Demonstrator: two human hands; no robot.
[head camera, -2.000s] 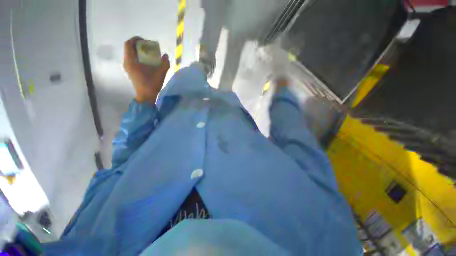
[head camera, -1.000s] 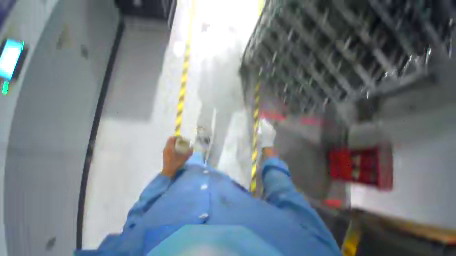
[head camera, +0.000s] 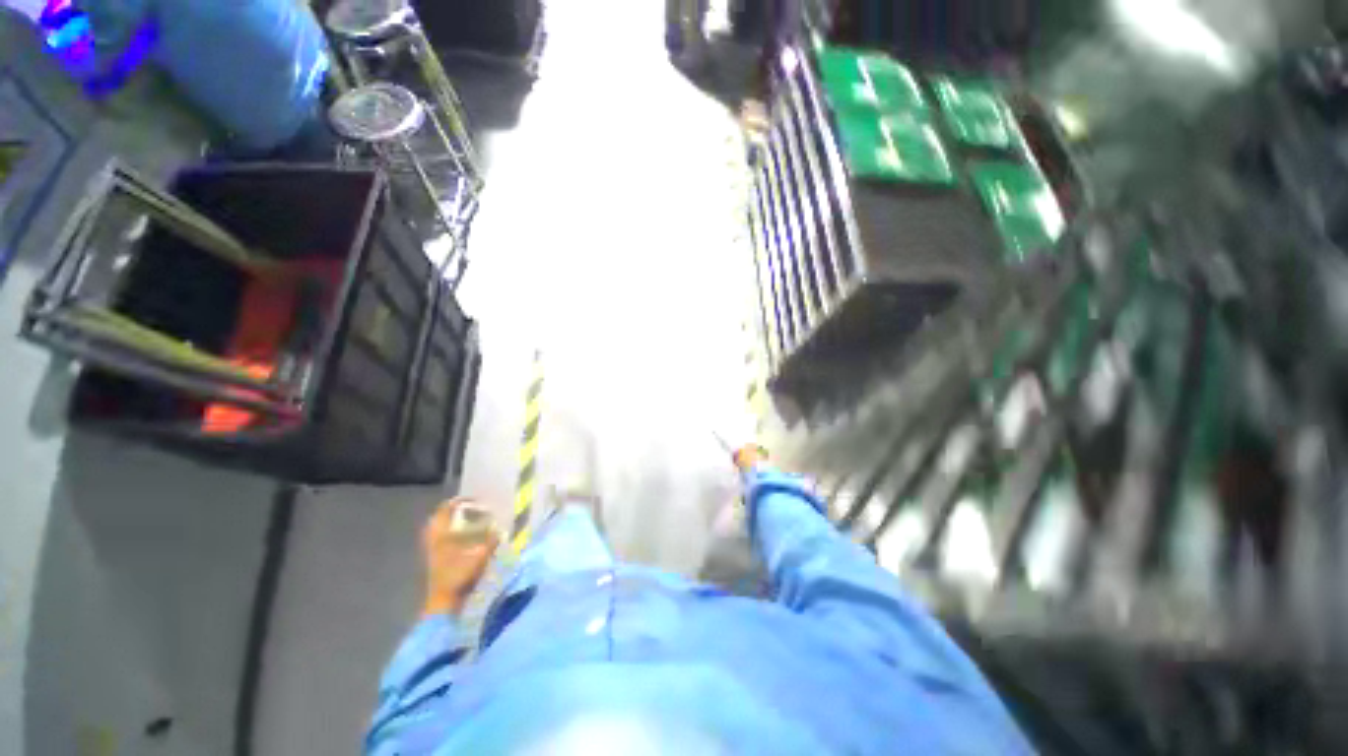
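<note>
My left hand (head camera: 455, 555) is bare and closed around a small pale container (head camera: 470, 519), low at the left beside my smock. The container's round end faces up. My right hand (head camera: 750, 456) is small and blurred past the end of the blue sleeve at the right; its fingers cannot be made out, and I cannot tell whether it holds anything. My light blue smock (head camera: 710, 650) fills the bottom of the view.
A black tote (head camera: 392, 355) with red contents stands at the left, below round metal stools (head camera: 376, 114). A person in blue (head camera: 244, 67) is at the top left. Metal racks (head camera: 806, 222) with green boards (head camera: 894, 145) line the right. Yellow-black tape (head camera: 529, 451) marks the floor.
The wall and red bin have given way to the tote, stools and board racks. My left hand still holds the container, now further left. My right hand has moved up a little less than the sleeve's blur shows.
</note>
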